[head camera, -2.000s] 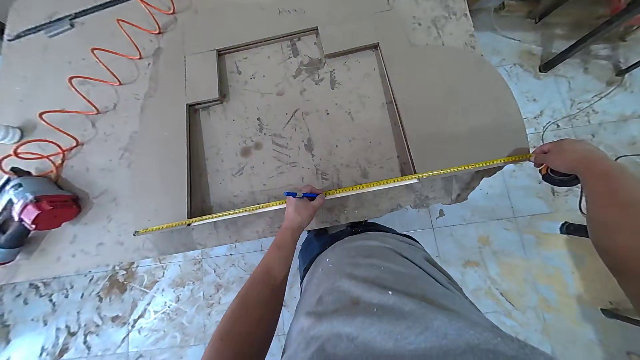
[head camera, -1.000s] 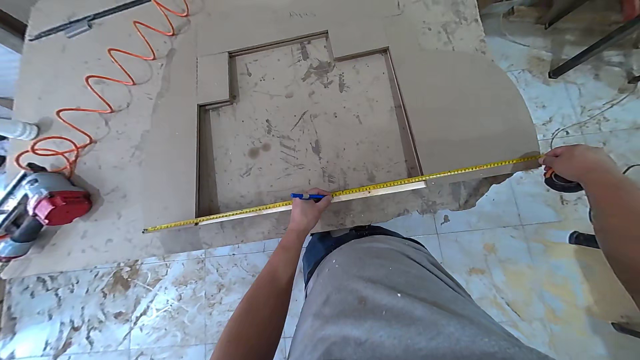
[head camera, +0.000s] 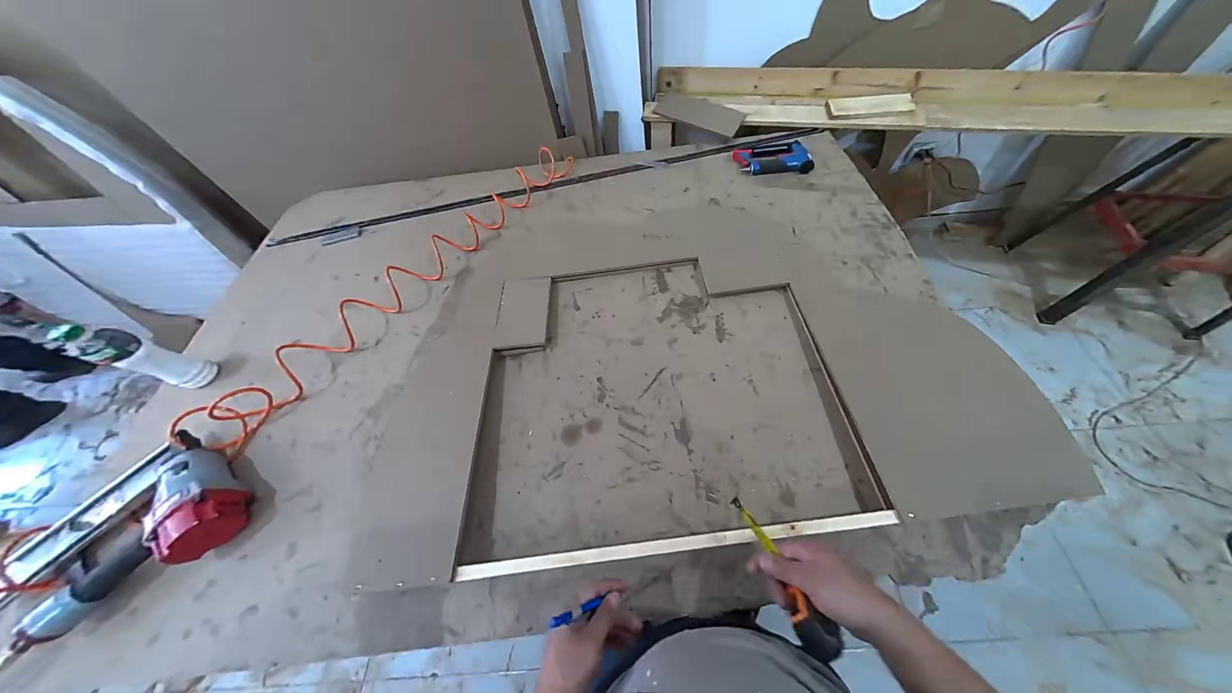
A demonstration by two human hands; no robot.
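A blue pen (head camera: 577, 612) is held in my left hand (head camera: 595, 640), low at the table's near edge. In my right hand (head camera: 823, 582) is an orange and black tape measure (head camera: 807, 621); a short length of its yellow blade (head camera: 756, 527) sticks out over the wooden strip. That pale strip (head camera: 674, 547) lies along the near side of a stepped opening in a brown sheet (head camera: 962, 414). A small rectangular board piece (head camera: 525, 313) sits at the opening's far left corner.
At left lie a pneumatic nailer (head camera: 197, 510) and its coiled orange air hose (head camera: 390, 289). A blue and red tool (head camera: 773, 158) and a long dark metal strip (head camera: 462, 202) lie at the back. Wooden planks (head camera: 1011, 101) stand beyond, and a plastic bottle (head camera: 144, 356) is at the left edge.
The long tape blade that lay along the strip has been drawn in to a short length. My right hand has come left from beyond the sheet's right edge. The view has tilted up.
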